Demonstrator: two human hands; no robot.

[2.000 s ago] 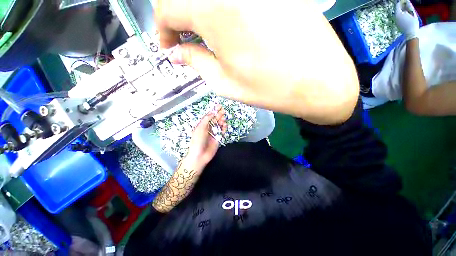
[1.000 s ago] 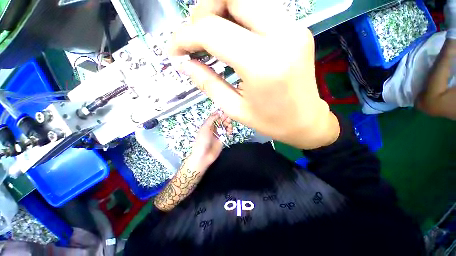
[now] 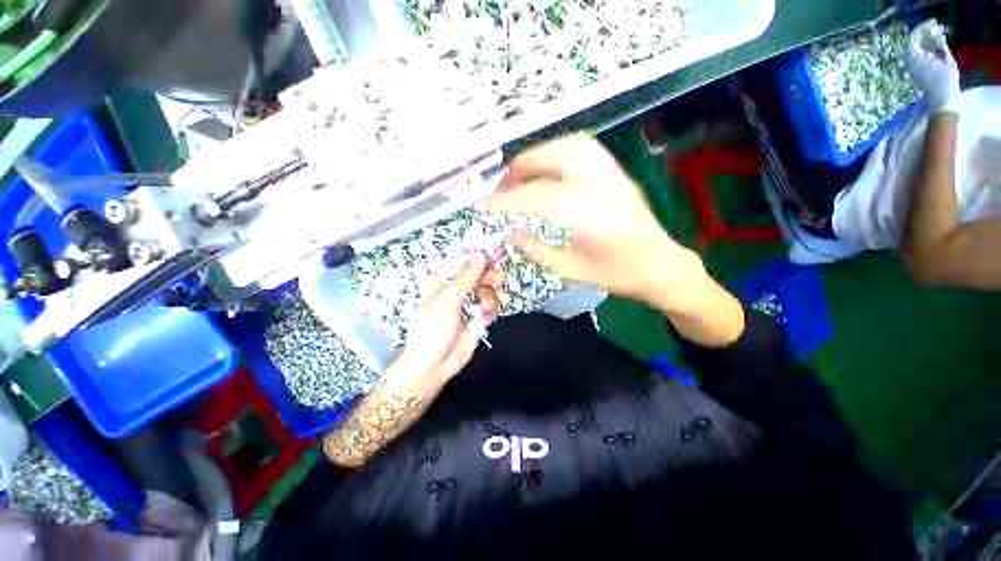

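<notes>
My left hand [image 3: 445, 323] is above the near parts tray [image 3: 379, 343], its fingers curled around several small white workpieces [image 3: 479, 312] that stick out below the fingers. My right hand [image 3: 582, 219] is just right of it, over the same tray, blurred, its fingertips close to the left fingertips; whether it holds a piece cannot be told. The assembly machine [image 3: 362, 142] lies beyond both hands, its top washed out by glare, with no hand on it.
The far parts tray [image 3: 757, 20] of white-green pieces is beyond the machine. The steel bowl [image 3: 165, 55] is upper left. Blue bins [image 3: 143, 378] stand left and below. At right are another person's gloved hand [image 3: 933, 68] and a blue bin [image 3: 799, 93].
My right hand has come off the machine, back and down to beside my left hand over the near tray. The machine top and far tray now show more. My left hand has stayed nearly in place.
</notes>
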